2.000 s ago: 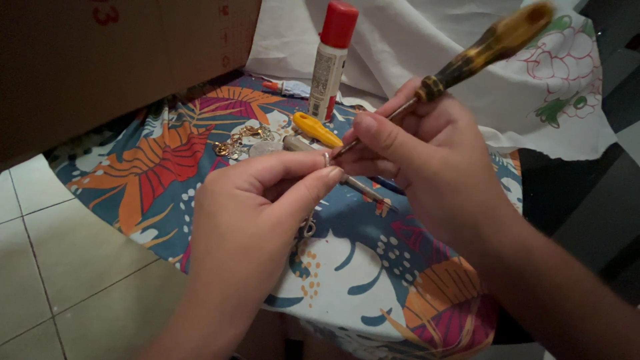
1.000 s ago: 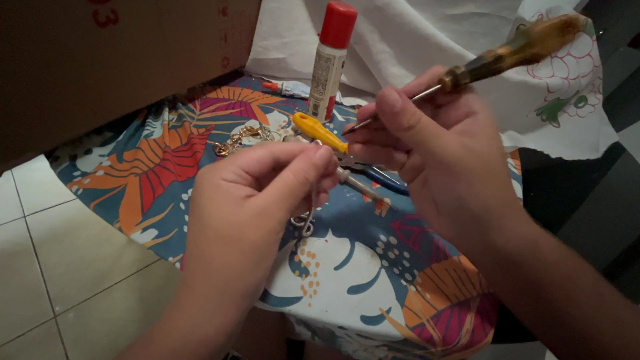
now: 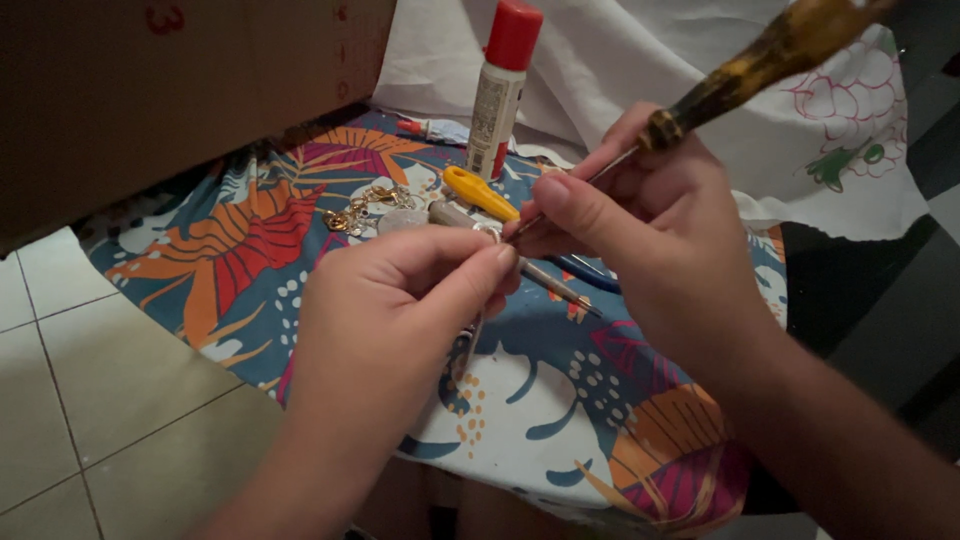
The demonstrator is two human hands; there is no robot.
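Observation:
Between thumb and forefinger, my left hand point(image 3: 405, 307) pinches a thin silver-coloured chain point(image 3: 475, 337), whose lower part hangs below the fingers. My right hand point(image 3: 637, 217) grips the thin metal shaft of a tool with a mottled brown and yellow handle point(image 3: 750, 71). Its tip meets the small piece at my left fingertips; the fingers partly hide the contact. Just behind my hands lie a yellow plastic-handled tool point(image 3: 480, 193), a grey metal pen-like tool point(image 3: 559, 285) and a dark blue curved handle point(image 3: 589, 274). Gold-coloured jewellery chains point(image 3: 367, 210) lie beside a round greyish disc point(image 3: 403, 220).
A white spray can with a red cap point(image 3: 499, 90) stands behind the tools, near a small tube with a red cap point(image 3: 431, 129). A large cardboard box point(image 3: 187, 97) fills the upper left. White cloth point(image 3: 592, 60) hangs behind the patterned tablecloth point(image 3: 510, 420).
One second ago the tool tip was apart from my left fingers; now it is back at them. My right hand has moved left toward my left hand, still gripping the tool.

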